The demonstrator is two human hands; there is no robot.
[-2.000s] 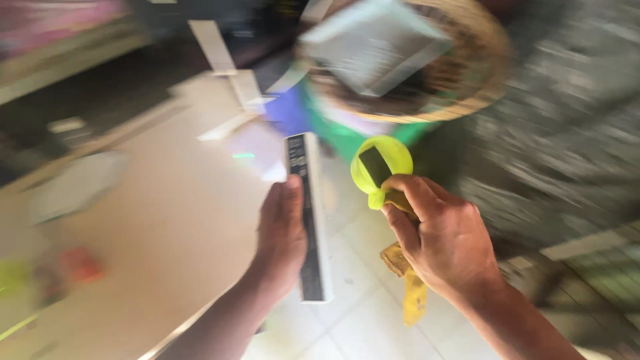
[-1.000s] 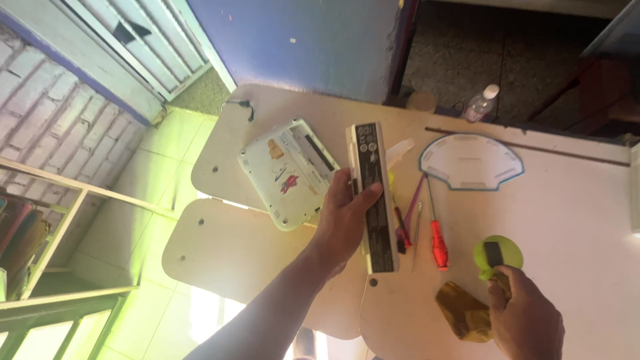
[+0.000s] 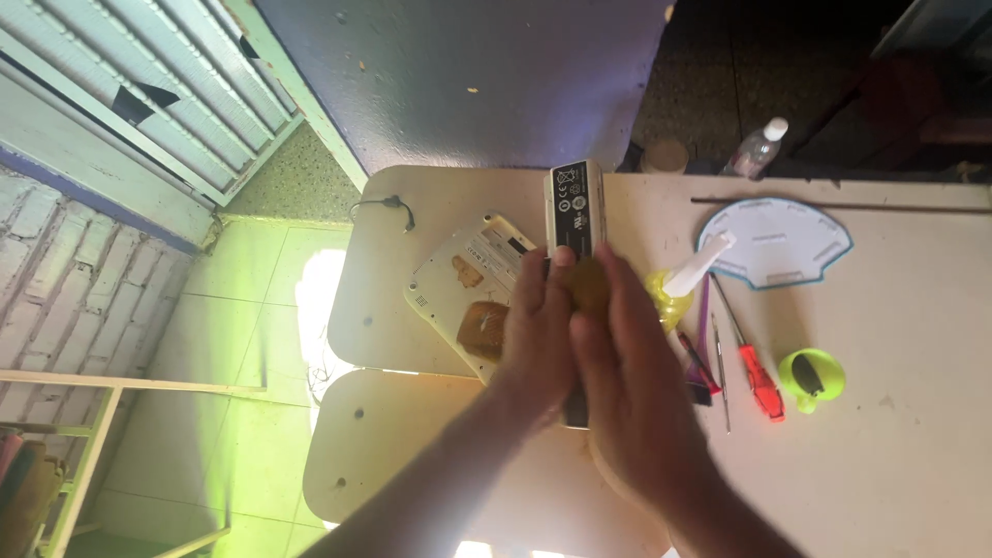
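Observation:
My left hand (image 3: pixel 539 333) grips a laptop battery pack (image 3: pixel 575 213), long and narrow with a black printed label and pale edges. Against the battery and my left hand lies my right hand (image 3: pixel 632 349), a yellowish-brown cloth (image 3: pixel 483 329) pinched with it; part of the cloth shows between the hands and part hangs left of them. Beneath, a pale laptop (image 3: pixel 442 291) lies underside up, partly covered by my hands. A green cup (image 3: pixel 811 378) with a dark piece across it stands to the right, apart from my hands.
Right of my hands lie a red-handled screwdriver (image 3: pixel 761 384), a thin metal tool (image 3: pixel 721 372), a purple-handled brush (image 3: pixel 704 333) and a yellow bag (image 3: pixel 668 302). Behind them are a blue-edged white panel (image 3: pixel 775 240) and a thin rod (image 3: pixel 891 208). A plastic bottle (image 3: pixel 759 147) stands beyond the table edge.
My right hand has let go of the green cup, which now rests on the table, and has moved left to the battery with the cloth. The battery is still in my left hand.

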